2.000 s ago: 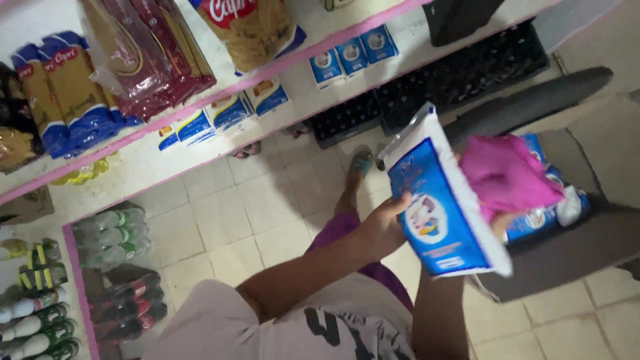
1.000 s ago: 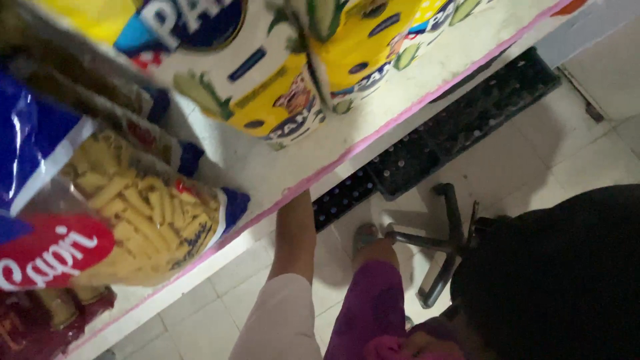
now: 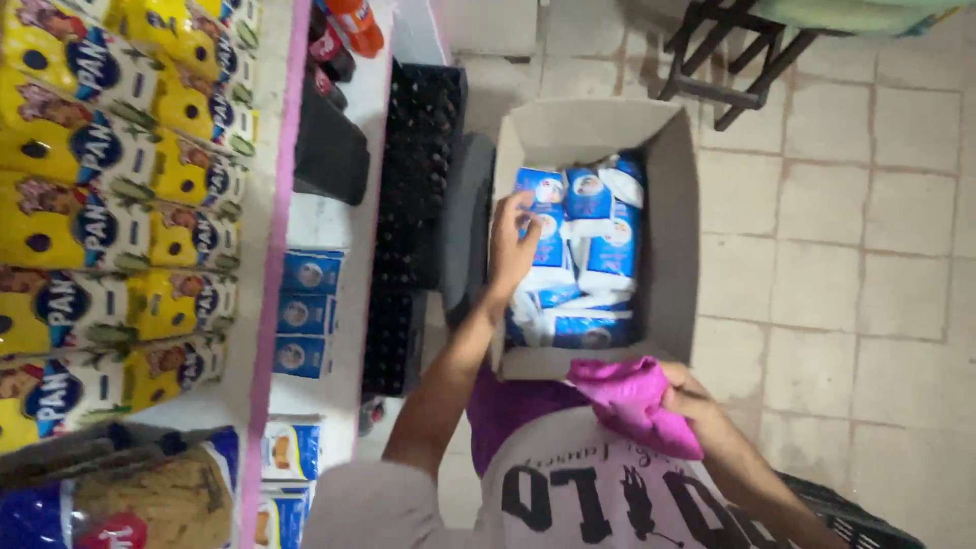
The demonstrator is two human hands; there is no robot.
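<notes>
An upright cardboard box (image 3: 675,244) with its flaps raised holds several blue-and-white plastic packets (image 3: 610,248). Inside its left side, my left hand (image 3: 516,240) reaches over the packets, fingers curled and spread at the upper left one; whether it grips that packet I cannot tell. My right hand (image 3: 686,393) is closed on a bunched magenta cloth (image 3: 629,396) near the box's near edge. On the lower shelf at the left stand blue packets (image 3: 305,314) of a similar look, in a row.
Pink-edged shelves (image 3: 276,229) at the left hold yellow flour packets (image 3: 95,145) and a pasta bag (image 3: 152,496). A dark container (image 3: 332,145) stands on the lower shelf. Black crates (image 3: 415,183) and a grey chair part (image 3: 467,221) lie between shelf and box. A dark wooden stool (image 3: 717,88) stands beyond.
Two seconds ago my left hand held a blue-and-white packet; now that hand is over the box. The magenta cloth remains with my right hand. The view has swung widely.
</notes>
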